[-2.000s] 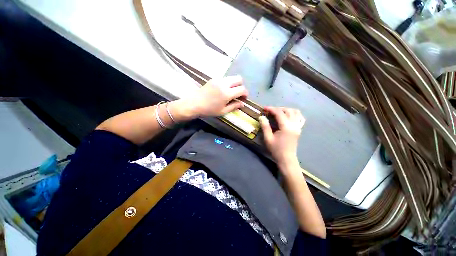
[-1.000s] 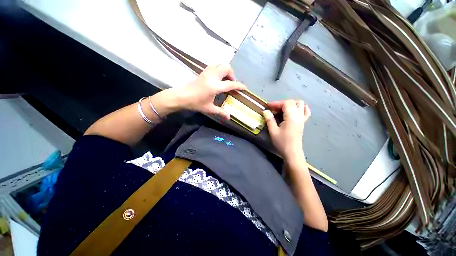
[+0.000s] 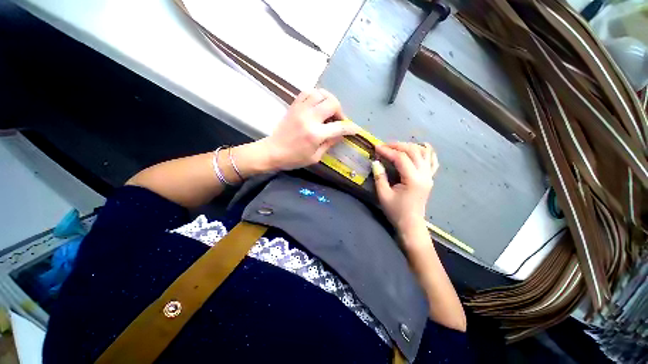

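Note:
The yellow jig (image 3: 348,161) with a pale centre lies at the near edge of the grey board. A long brown strap with a pale stripe (image 3: 245,62) comes in from the upper left, passes under my left hand and reaches the jig. My left hand (image 3: 310,132) holds the strap at the jig's left side, fingers bent over the jig's far edge. My right hand (image 3: 406,178) pinches at the jig's right end, by the strap's end. The fingertips partly hide the strap's end.
A hammer (image 3: 463,91) lies on the grey board (image 3: 490,181) beyond the jig. A large strap bundle (image 3: 568,135) covers the right side. A thin dark sliver (image 3: 291,27) lies on the white table. A narrow yellowish strip (image 3: 450,237) lies along the board's near edge. Blue plastic (image 3: 62,264) is at the left.
The striped strap part seen along the jig a second ago now shows mostly dark there, and the jig's centre looks greyer. My left fingers have moved onto the jig's far edge.

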